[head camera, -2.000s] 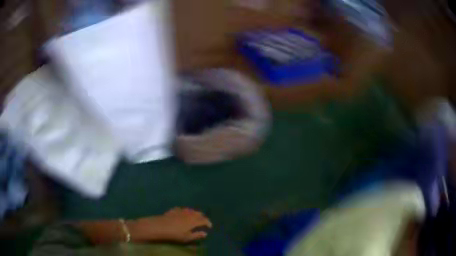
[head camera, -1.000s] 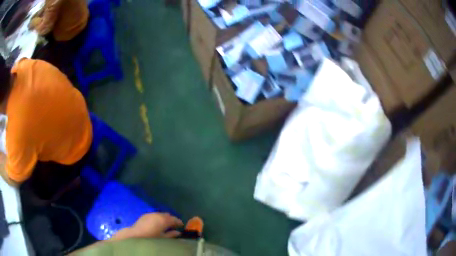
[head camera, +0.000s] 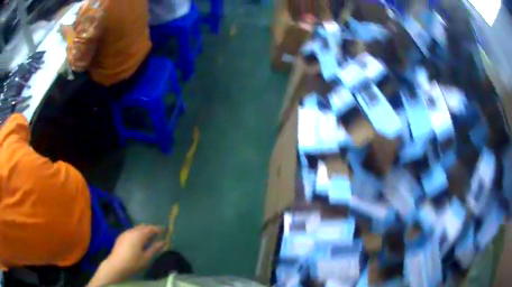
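My left hand (head camera: 132, 249) is at the lower left, over the walkway, with its fingers slightly curled and apart and nothing seen in it. My right hand is out of the picture. Many light blue and white retail cartons (head camera: 379, 109) lie jumbled in large brown shipping cartons (head camera: 282, 162) along the right side. Some show brown insides. My hand is well to the left of them and touches none. The picture is blurred, most of all on the right.
Two people in orange tops (head camera: 48, 193) sit at the left, beside a white bench (head camera: 48, 78) with dark pieces on it. Blue plastic stools (head camera: 149, 101) stand along the walkway. The green floor (head camera: 230, 140) has a yellow broken line. A dark shoe (head camera: 170, 264) shows at the bottom.
The view has moved forward along the walkway. The white sacks have left the picture, the open cartons now fill the right side, and my left hand shows further left.
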